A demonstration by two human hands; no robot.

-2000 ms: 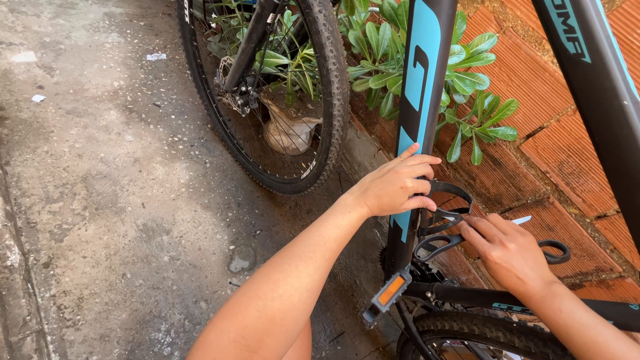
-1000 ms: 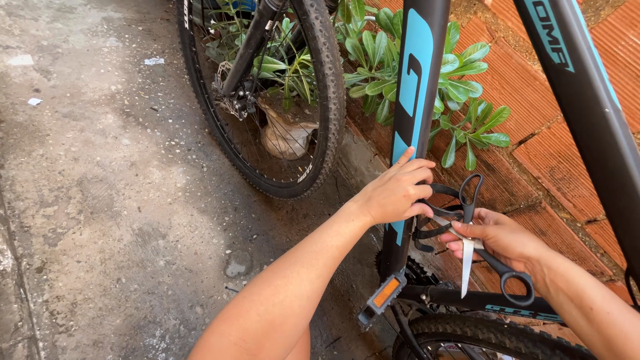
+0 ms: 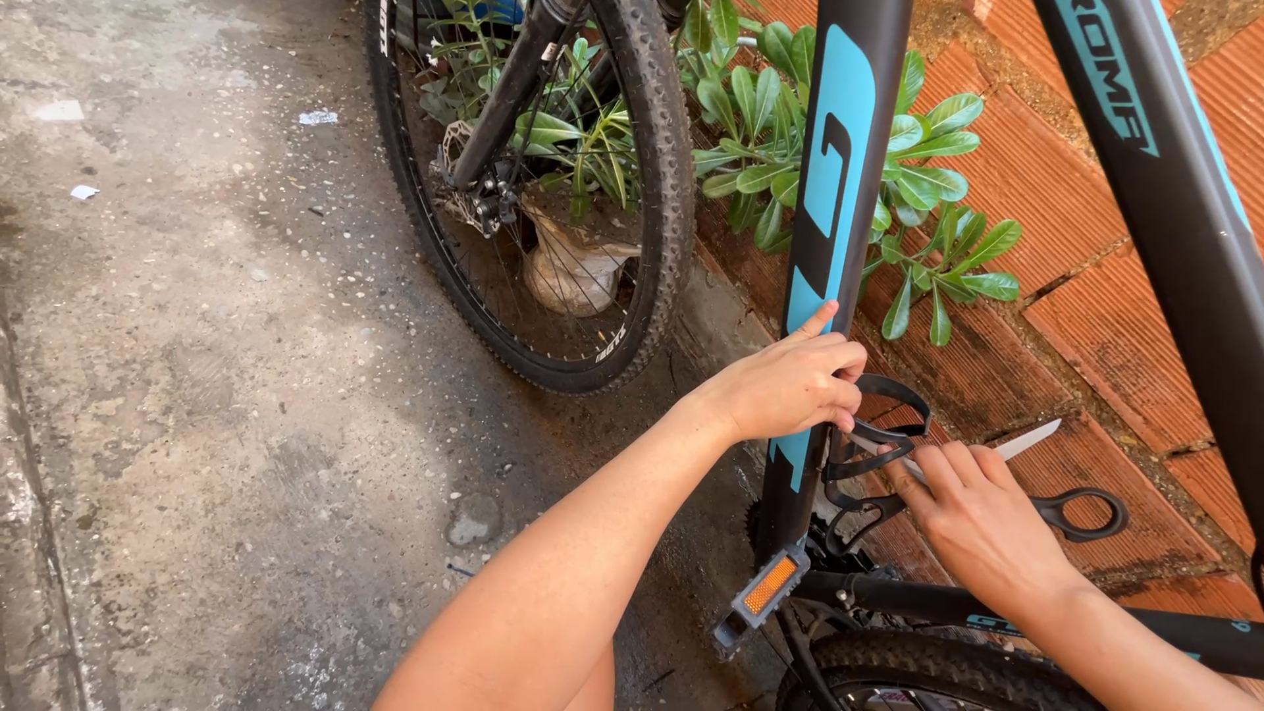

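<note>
My left hand [image 3: 800, 380] rests on the down tube [image 3: 839, 197] of a black and turquoise bicycle frame, its curled fingers at the upper edge of a black bottle cage [image 3: 913, 405]. My right hand [image 3: 978, 504] grips a pair of scissors by the middle, with the blades spread. One blade [image 3: 1032, 437] points up to the right past the fingers, and the other reaches into the bottle cage near my left fingertips. A black finger loop [image 3: 1086, 513] sticks out right of the hand. The palm hides the scissors' pivot.
Below the cage are a pedal with an orange reflector [image 3: 770, 585], a chainstay [image 3: 918, 597] and the rear tyre [image 3: 918, 660]. The front wheel [image 3: 671, 227] stands at upper middle, before a potted plant [image 3: 583, 267]. A brick wall [image 3: 1116, 346] lies behind the frame; concrete floor [image 3: 247, 395] spreads left.
The scissors, held pointing down with one loop up a second ago, are now turned, with a blade up to the right. My left hand stays at the down tube.
</note>
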